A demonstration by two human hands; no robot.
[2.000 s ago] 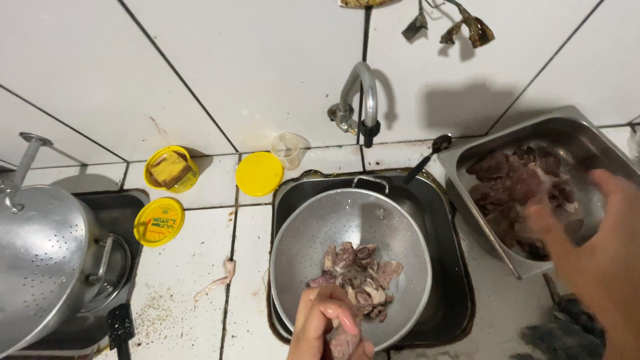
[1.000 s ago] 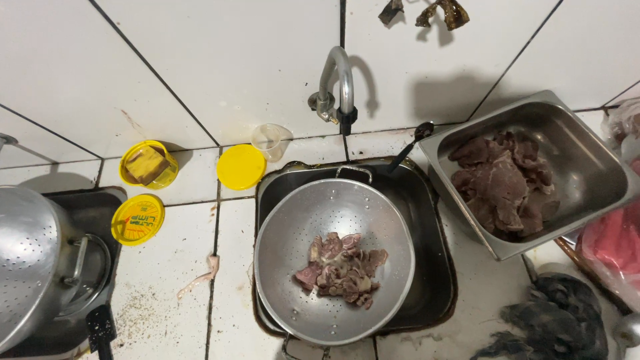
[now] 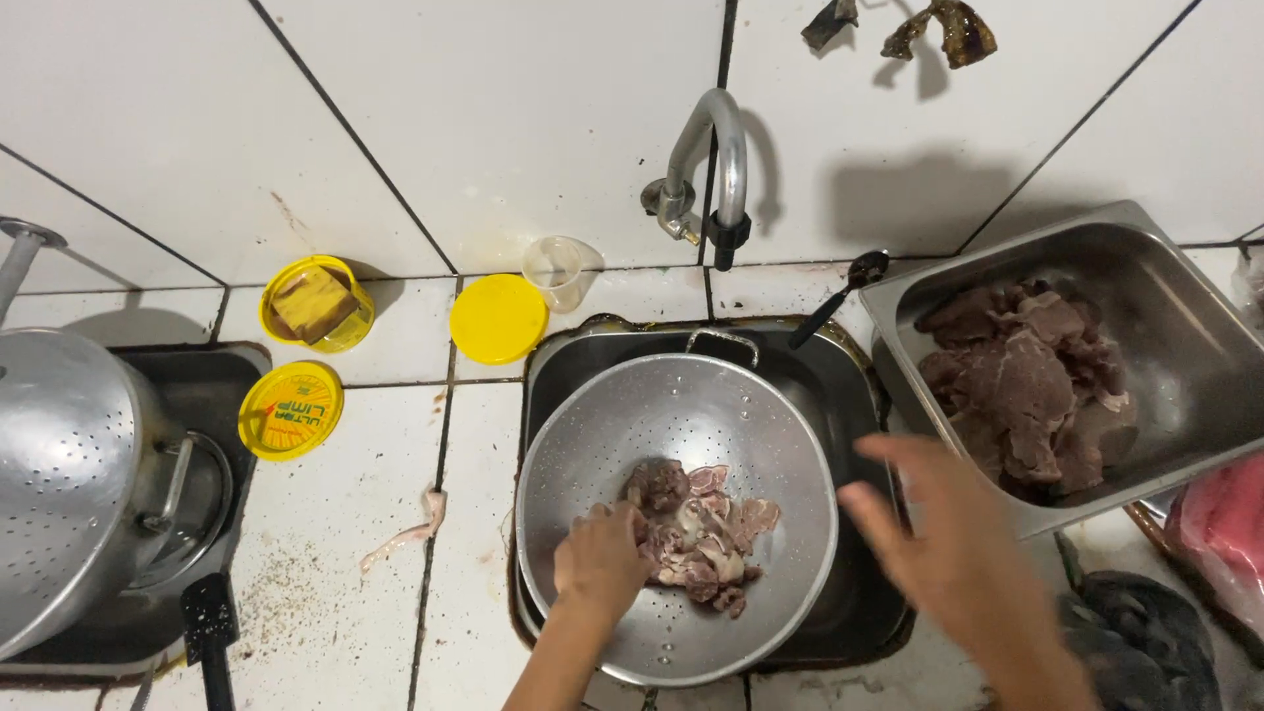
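Note:
My left hand (image 3: 602,558) is inside an aluminium colander (image 3: 681,400), its fingers closed on a piece of meat (image 3: 656,484) at the left side of a pile of cut meat (image 3: 703,553). The colander rests over a black-edged sink (image 3: 859,592) below a curved metal faucet (image 3: 729,148). Blurred and with its fingers apart, my right hand (image 3: 928,543) hovers between the colander's right rim and a steel pan (image 3: 1200,296). Larger pieces of dark meat (image 3: 1027,395) lie in the pan's left part. Nothing shows in my right hand.
A black spoon (image 3: 839,296) leans at the sink's back edge. Yellow lids (image 3: 499,319), a yellow tub (image 3: 318,304) and a clear cup (image 3: 553,272) stand left of it. A second perforated pot (image 3: 69,474) is far left. Dark cloth-like material (image 3: 1136,632) lies lower right, beside a pink bag (image 3: 1229,513).
Both hands, out of view one second ago, are back in the frame. The left is now in the colander at the meat, the right beside the pan.

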